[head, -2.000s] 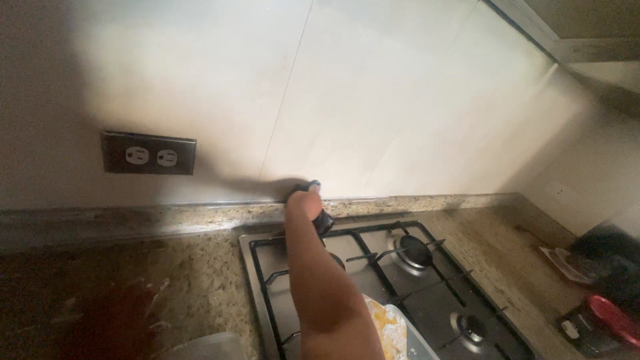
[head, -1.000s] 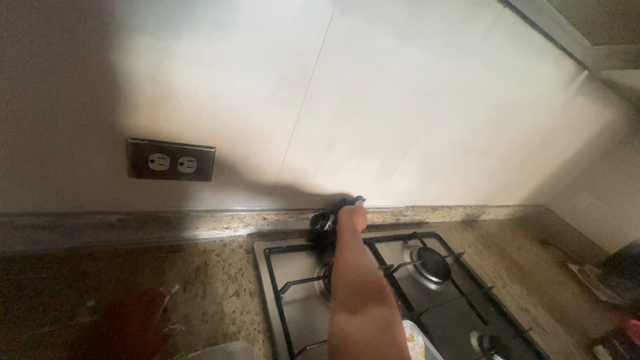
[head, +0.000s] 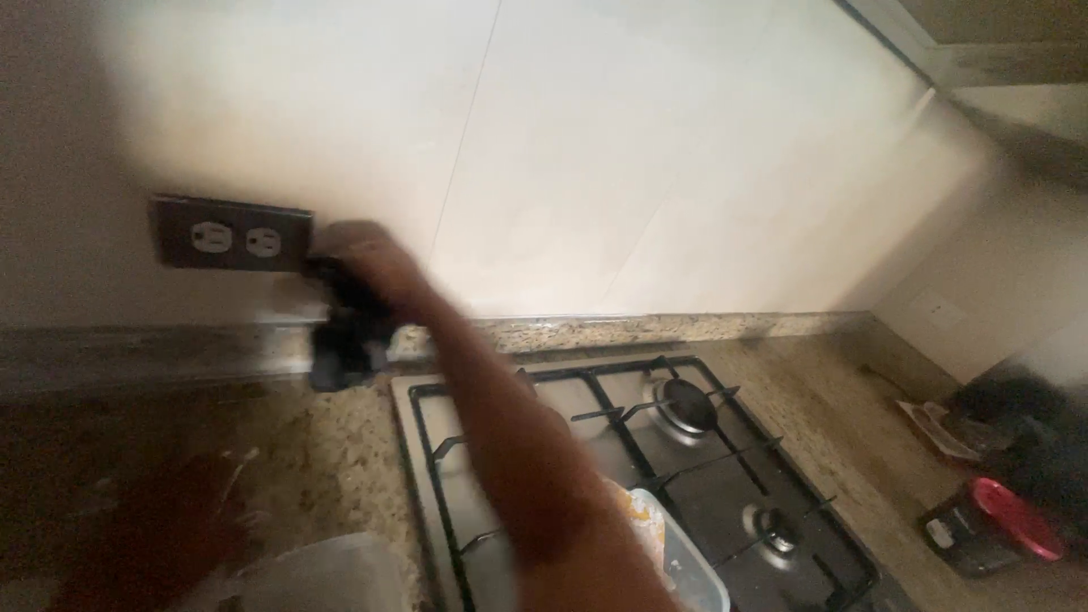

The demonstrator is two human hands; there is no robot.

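Observation:
My right hand [head: 361, 251], blurred, is closed around a bunched black cloth or plastic bag [head: 348, 340]. It is against or just in front of the white wall, at the right end of a dark outlet plate [head: 234, 234]. The black bundle hangs below the fingers, in front of the granite backsplash [head: 578, 331]. My forearm reaches across the steel gas cooktop [head: 561, 395] and hides part of its left side. My left hand is out of view.
A clear plastic container [head: 693, 552] with white and orange contents rests on the cooktop. A translucent container [head: 323, 569] stands on the counter at lower left. At right are a black tub with a red lid [head: 1016, 514] and a dark bundle [head: 1011, 416].
My right hand has moved left along the wall with the black bundle, from behind the cooktop to beside the outlet plate, and is now higher above the backsplash.

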